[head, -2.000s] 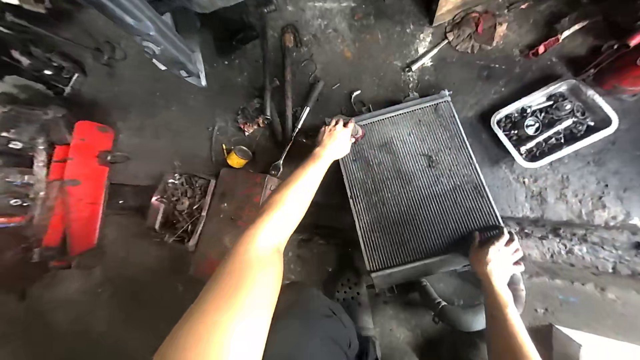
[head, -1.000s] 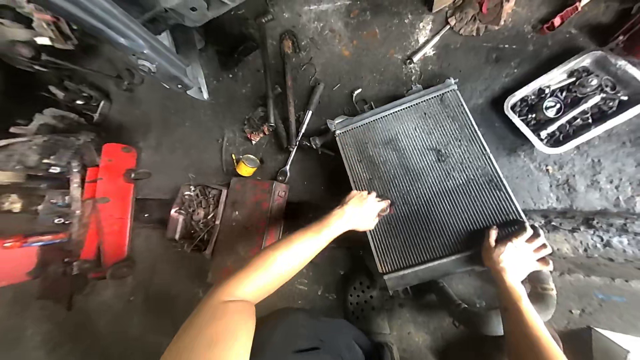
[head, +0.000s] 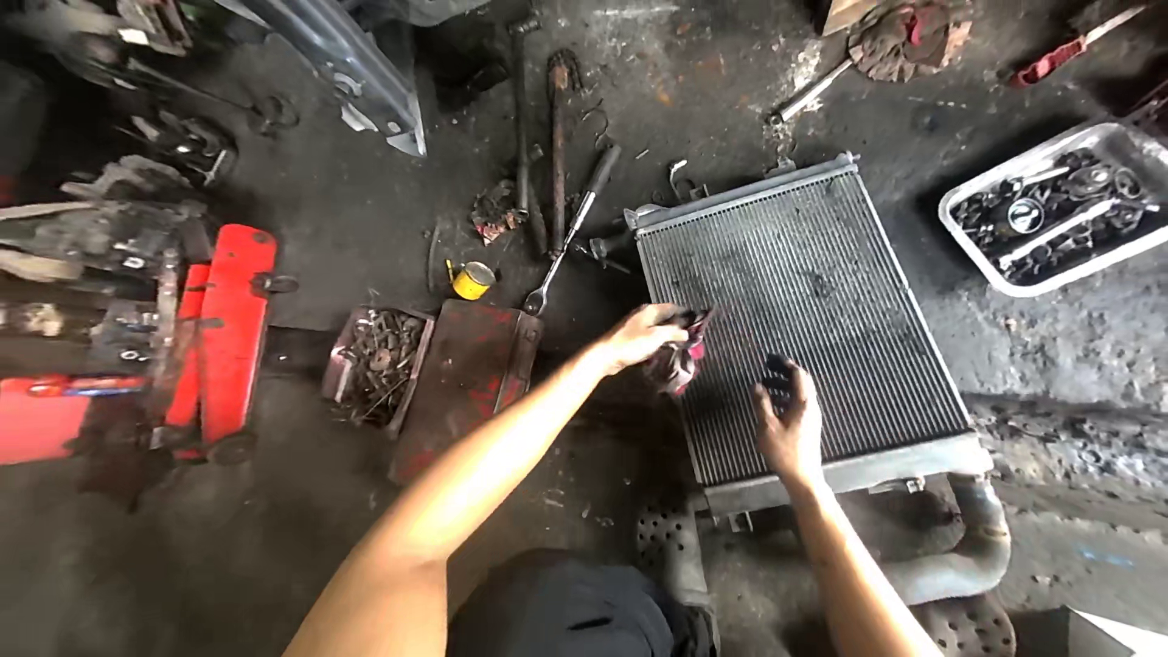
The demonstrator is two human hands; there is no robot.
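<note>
A finned metal radiator (head: 803, 301) lies tilted on its outlet pipe side, close in front of me, with a pipe (head: 981, 538) at its lower right. At the radiator's left edge my left hand (head: 648, 338) grips a crumpled, stained rag (head: 677, 363). My right hand (head: 789, 415) is over the lower middle of the fins, fingers apart and blackened, holding nothing; whether it touches the fins I cannot tell.
Left of the radiator are a ratchet (head: 575, 228), a yellow tin (head: 473, 280), a red metal box (head: 461, 374) and a tray of bolts (head: 379, 365). A red floor jack (head: 233, 328) stands further left. At right is a metal tray (head: 1031, 287) of parts.
My left hand was on the fins a second ago and is now at the radiator's left edge, with the rag plainly showing. My right hand has left the lower right corner and moved left over the fins.
</note>
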